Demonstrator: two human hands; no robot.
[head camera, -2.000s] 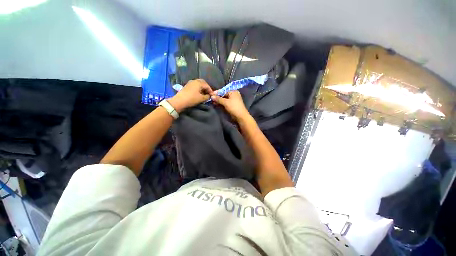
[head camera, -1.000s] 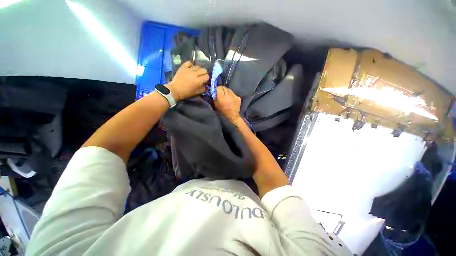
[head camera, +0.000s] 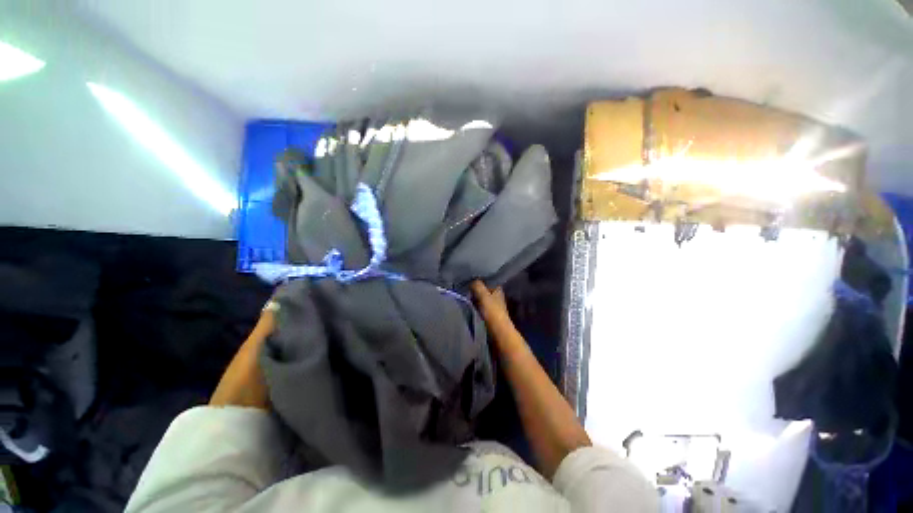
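A dark grey garment bundle (head camera: 400, 331) fills the middle, tied round its waist with a blue-and-white tie strip (head camera: 370, 225). The knot lies on top, left of centre, with one loose end up and one to the left. My left hand (head camera: 271, 309) is at the bundle's left side, mostly hidden behind the cloth. My right hand (head camera: 489, 299) holds the bundle's right side just below the tie; its fingertips are hidden under the cloth.
A blue plastic crate (head camera: 262, 200) shows behind the bundle at left. Dark cloth (head camera: 150, 331) lies at left. At right are white papers (head camera: 691, 321) below shiny brown cardboard (head camera: 741, 150), with more dark cloth (head camera: 841, 351) beyond. A pale surface (head camera: 450, 50) runs along the top.
Both hands have let go of the strip, now knotted, and moved apart to the bundle's two sides. The bundle's lower part sits higher and spreads wider before my chest.
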